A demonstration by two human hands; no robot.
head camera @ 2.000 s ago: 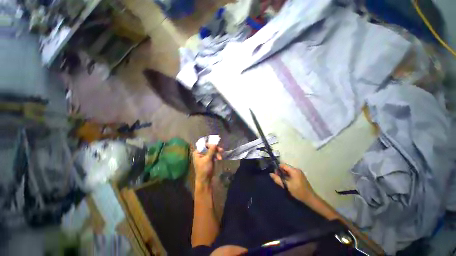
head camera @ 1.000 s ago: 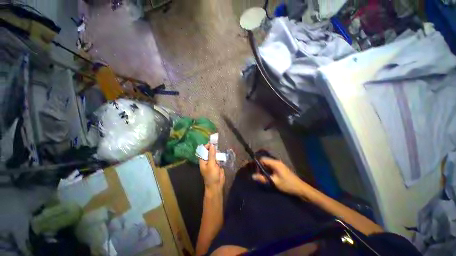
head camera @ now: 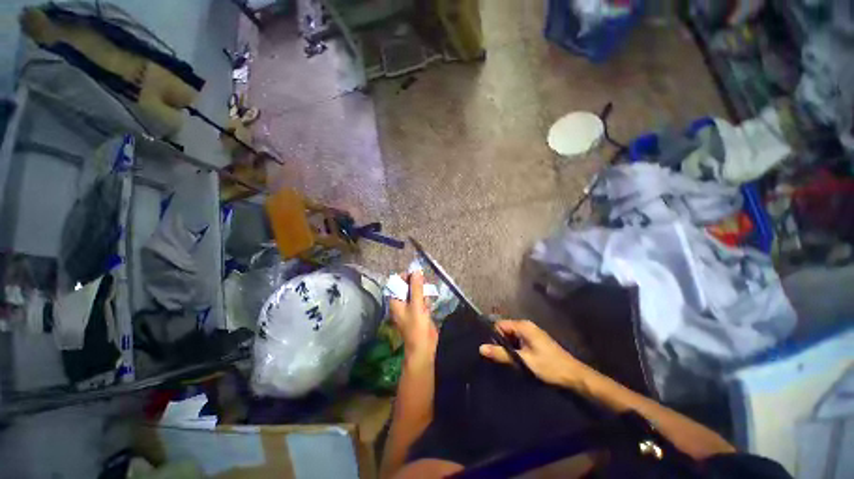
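Observation:
My left hand (head camera: 414, 316) is shut on small white fabric pieces (head camera: 404, 284), which stick out around its fingertips. My right hand (head camera: 534, 350) is shut on the handles of long dark shears (head camera: 451, 286). The blades point up and to the left, close beside the white pieces; whether they touch cannot be told. Both hands are over my dark-clothed lap. The shears' handles are mostly hidden by my right hand.
A stuffed clear plastic bag (head camera: 309, 327) and a green bag (head camera: 378, 363) are at the left. A cardboard box (head camera: 272, 451) is below them. Grey-blue cloth (head camera: 693, 267) lies heaped at the right beside a pale table (head camera: 782, 393). A round white disc (head camera: 576, 134) stands over the floor.
The view has swung left, away from the cloth-covered table, which is now at the lower right edge. Both hands keep hold of the pieces and the shears.

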